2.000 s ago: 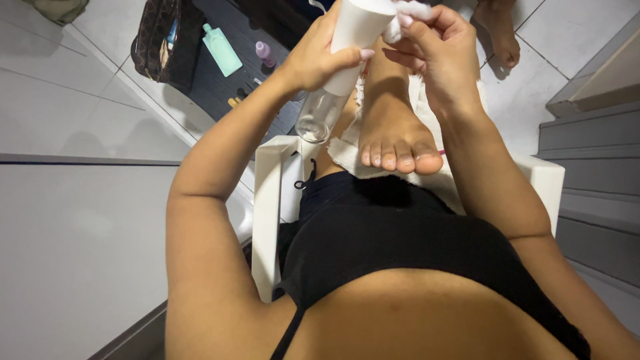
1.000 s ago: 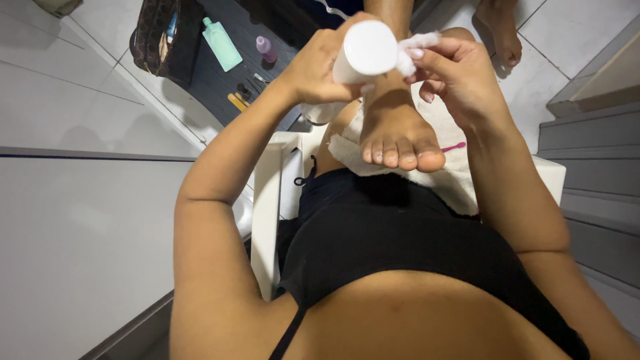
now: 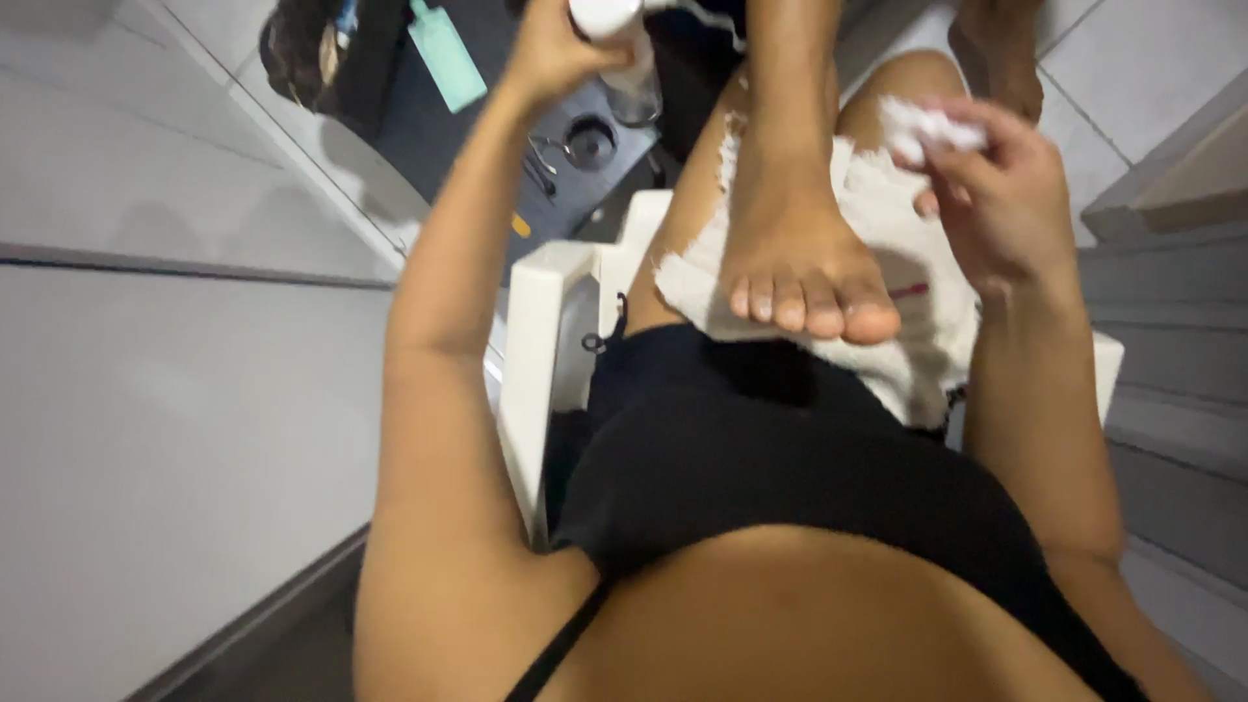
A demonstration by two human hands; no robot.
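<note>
At the top of the head view, my left hand grips a clear bottle with a white cap, holding it upright over the dark tray. My right hand pinches a wad of white cotton between thumb and fingers, to the right of another person's foot. That bare foot rests on a white frayed towel across my lap, its toes pointing toward me. Neither the bottle nor the cotton touches the foot. A thin pink stick lies on the towel beside the big toe.
The dark tray at upper left bears a mint-green bottle, a small round dish and metal tools. A dark bag stands beside it. White chair arms flank me. The person's other foot is at top right.
My left hand has moved left with the bottle, away from the foot and over the tray. My right hand has moved right with the cotton; the two hands are now farther apart.
</note>
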